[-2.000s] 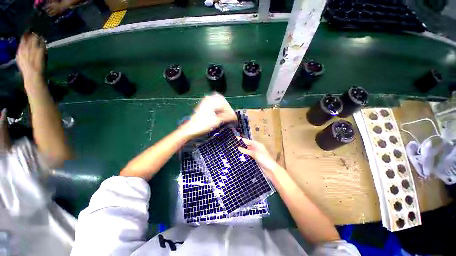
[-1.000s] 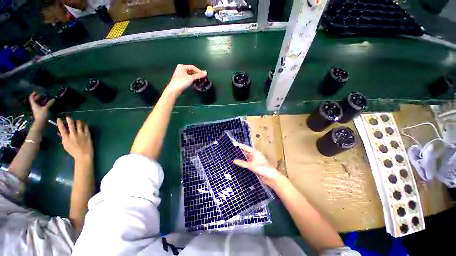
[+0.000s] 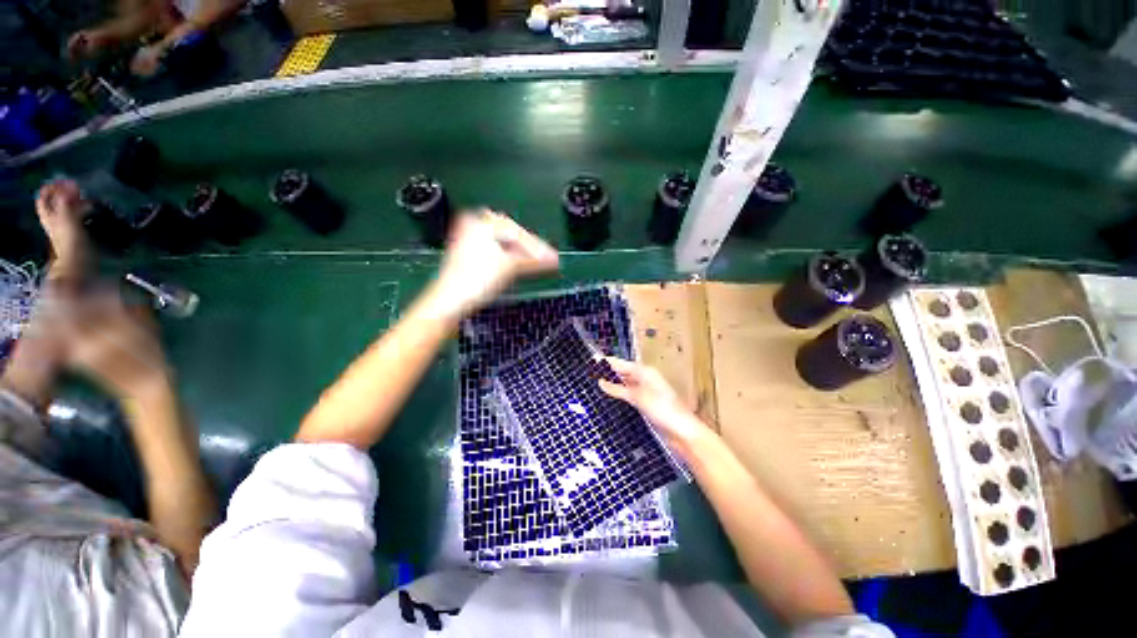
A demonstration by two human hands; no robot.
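My right hand (image 3: 648, 396) holds the upper right edge of a tilted die-cut pad sheet (image 3: 580, 424), dark with a grid of small rectangles. Stacked pad sheets (image 3: 493, 499) lie flat under it. My left hand (image 3: 490, 259) is blurred, in the air above the stack's upper left corner; its thumb and fingers are close together, and I cannot tell if a pad is between them. Black cylinder units stand in a row on the green belt, one (image 3: 425, 209) just behind my left hand and another (image 3: 586, 212) to its right.
A white post (image 3: 748, 137) rises at the belt's edge. Cardboard (image 3: 798, 461) on the right bears cylinders (image 3: 848, 352) and a white parts strip (image 3: 979, 436). A white fan (image 3: 1085, 405) is far right. A neighbour's blurred hands (image 3: 106, 330) are at left, near a tool (image 3: 162, 294).
My left hand has come back from a cylinder on the belt toward the sheets. The belt's cylinders have shifted right. My right hand still holds the sheet. The neighbour's hands have moved.
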